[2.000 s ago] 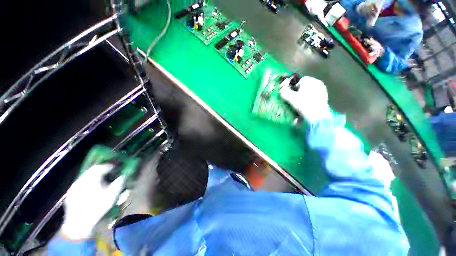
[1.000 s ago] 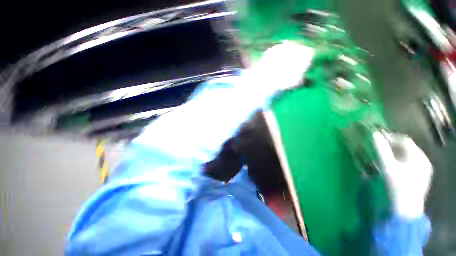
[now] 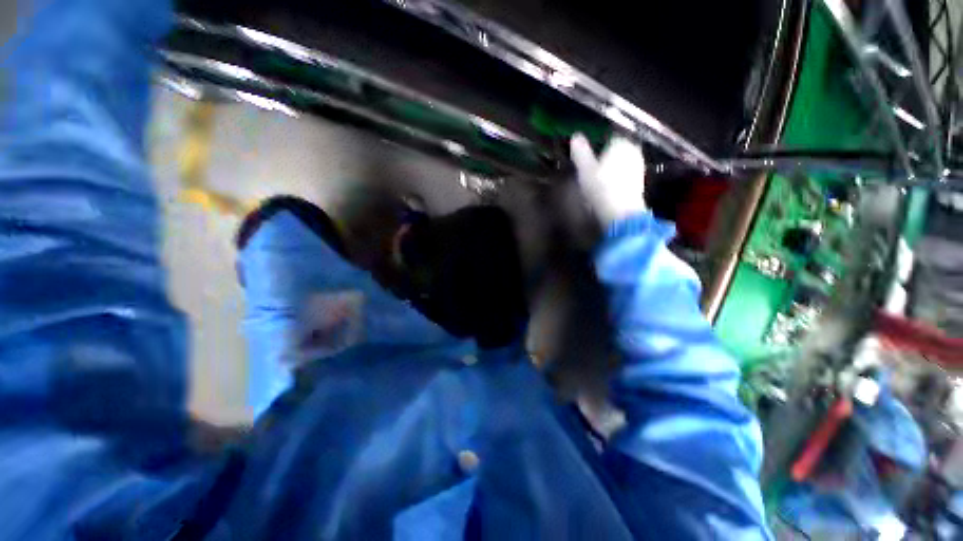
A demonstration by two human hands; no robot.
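My right hand (image 3: 615,178), in a white glove, is at the edge of a chrome wire rack (image 3: 560,76). A green circuit board (image 3: 551,124) shows dimly on the rack just beyond the fingertips; blur hides whether the hand touches or holds it. My left sleeve fills the left side of the picture, and my left hand is out of the picture.
The green bench mat (image 3: 744,317) runs down the right, with several blurred circuit boards (image 3: 792,248) on it. Chrome rack bars cross the top right. A red object (image 3: 822,439) and another person's blue sleeve (image 3: 892,423) are at lower right. Yellow tape marks the floor at left.
The view has turned from the bench towards the rack. My right hand has gone from the boards on the bench to the rack edge. My left hand has left the picture.
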